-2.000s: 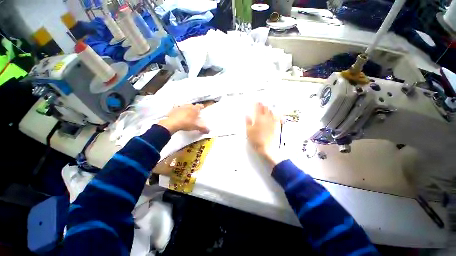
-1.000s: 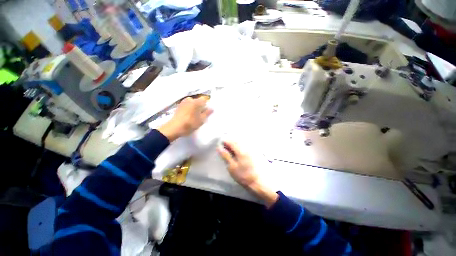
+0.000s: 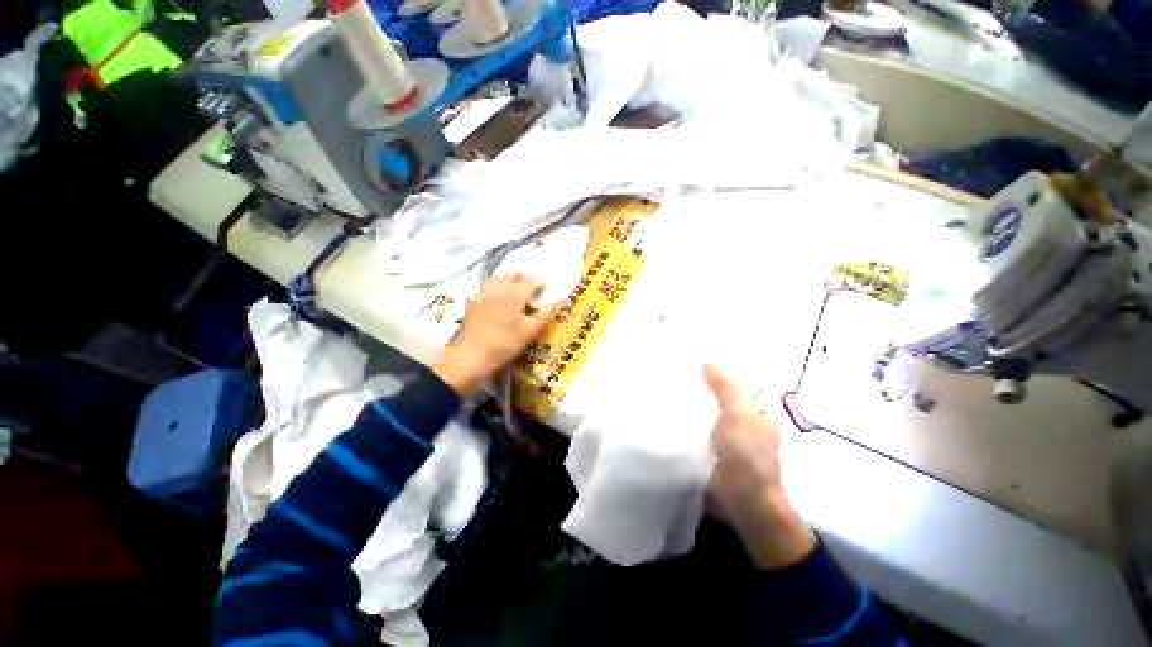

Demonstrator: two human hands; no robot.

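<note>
A white fabric panel [image 3: 644, 468] hangs over the table's front edge, and its upper part merges with the bright table top. My right hand [image 3: 748, 461] holds its right side, with the thumb pointing up on top and the other fingers hidden. My left hand [image 3: 502, 322] is at the left edge of the cardboard with yellow tape [image 3: 591, 297], its fingers curled; whether it holds a small white piece beside it cannot be told. A pile of white pieces [image 3: 556, 177] lies behind the left hand. The sewing machine head [image 3: 1030, 272] stands to the right.
A blue-grey second machine [image 3: 310, 120] with thread cones [image 3: 369, 51] stands at the left. A blue plastic stool [image 3: 190, 436] and a white fabric bundle [image 3: 303, 392] are low left. A small dark red tool [image 3: 797, 412] lies at the bed's front left corner.
The view has turned left. My right hand has taken hold of the white panel, which now hangs over the front edge. More of the yellow tape shows beside my left hand.
</note>
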